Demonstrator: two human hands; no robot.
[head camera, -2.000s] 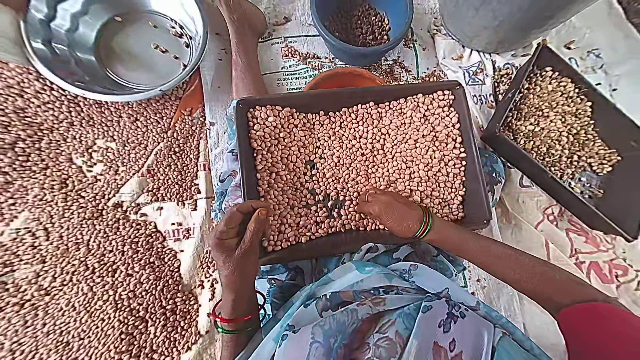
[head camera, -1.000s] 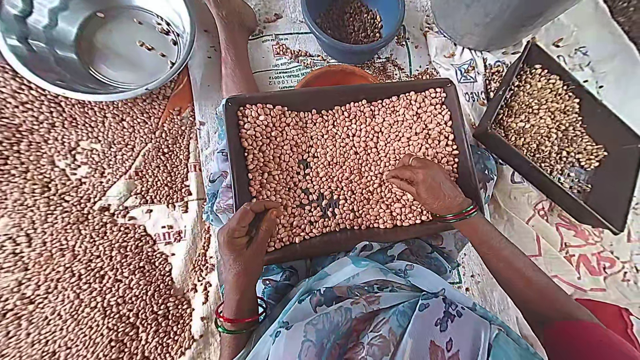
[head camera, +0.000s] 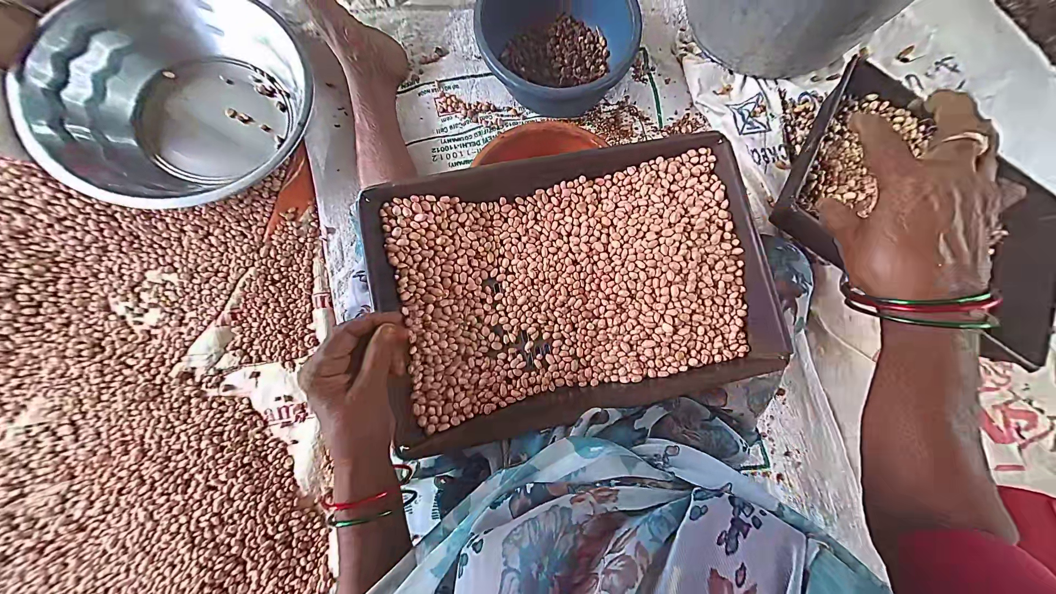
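A dark rectangular tray (head camera: 577, 388) rests on my lap, spread with pinkish shelled peanuts (head camera: 610, 264); dark spots of its bottom show at the lower left. My left hand (head camera: 363, 371) grips the tray's left wall, thumb on the inner side. At the right, my right hand (head camera: 924, 198) is over a second dark tray (head camera: 1027, 272), fingers spread at the paler mixed kernels (head camera: 841, 157) in it. Whether the fingers hold any kernels cannot be told.
A large heap of peanuts (head camera: 148, 437) covers the left side. Around the top stand a steel basin (head camera: 198, 115) with a few kernels, a blue bowl (head camera: 561, 91) of dark pieces, an orange bowl (head camera: 536, 140) partly behind the tray, and a grey metal vessel (head camera: 784, 33). Printed sacks lie beneath.
My right hand has left the peanuts in the lap tray and moved right to the second tray. My left hand has closed onto the left wall of the lap tray, which now sits tilted.
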